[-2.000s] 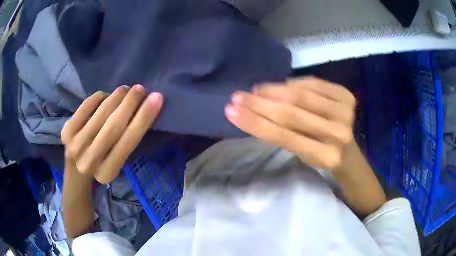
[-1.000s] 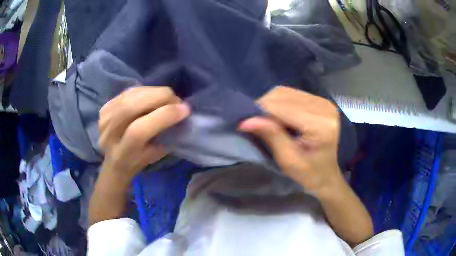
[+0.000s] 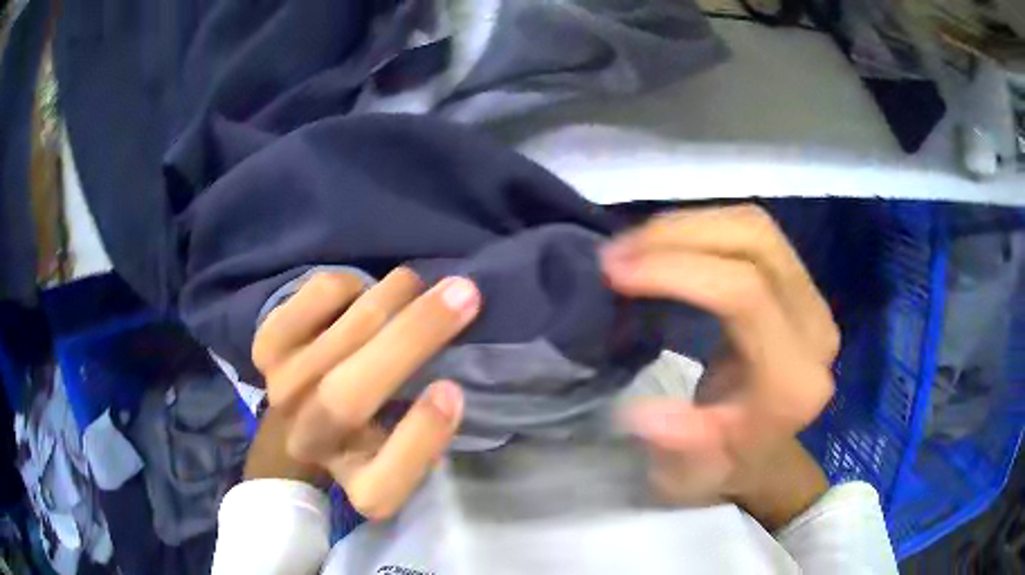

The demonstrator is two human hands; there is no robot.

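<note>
A dark navy garment (image 3: 371, 191) hangs over the near table edge and is bunched between my hands in front of my body. Its paler grey lining (image 3: 511, 376) shows at the lower fold. My left hand (image 3: 360, 376) grips the cloth on the left, fingertips on the navy and the grey. My right hand (image 3: 731, 348) is at the right end of the bunch, blurred, with thumb and fingers spread around the cloth edge; the contact of its thumb is unclear.
The white table edge (image 3: 776, 174) crosses behind the garment. More grey cloth (image 3: 596, 51) lies on the table. A small dark piece (image 3: 908, 110) is at right. A blue crate (image 3: 899, 371) stands below right; cut pieces (image 3: 107, 449) lie in crates below left.
The garment is gathered into a rounded bunch and its near part has shifted right. My left hand has moved right and down. My right hand's fingers have spread wider from the thumb.
</note>
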